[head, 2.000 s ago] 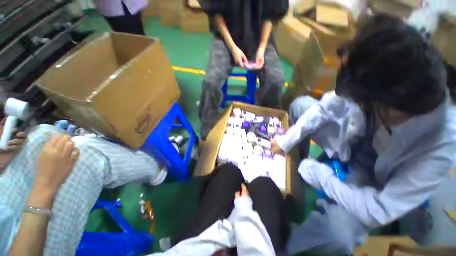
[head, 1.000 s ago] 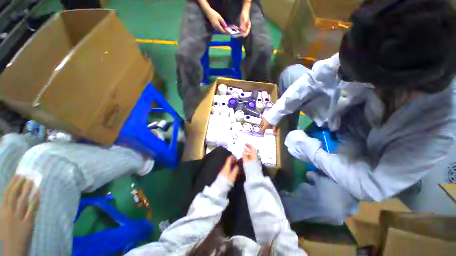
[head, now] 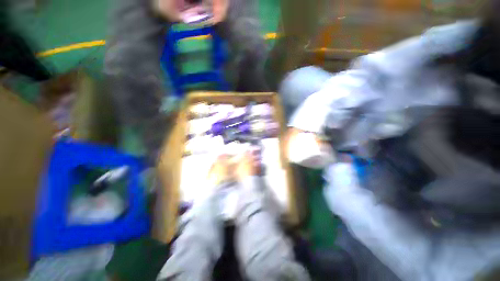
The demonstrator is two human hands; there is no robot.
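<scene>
The open carton [head: 172, 181] stands in front of my knees, full of white units [head: 200, 174] with a few purple units [head: 233, 126] and dark parts in its far half. My left hand [head: 221, 169] and my right hand [head: 248, 164] are side by side over the middle of the carton. Both are badly blurred. Whether either hand holds a unit cannot be told. The grey-white sleeves reach in from the bottom of the picture.
A blue stool [head: 44, 203] stands at left, with loose white things on the floor under it. A brown carton [head: 13, 181] is at the left edge. A person at right [head: 373, 104] leans beside the carton. A seated person opposite [head: 131, 66] holds a phone-like object [head: 196, 16].
The view has moved closer and turned down over the carton. My hands have moved forward from my lap to over the units. The right-hand person's hand has moved from the units to the carton's right side.
</scene>
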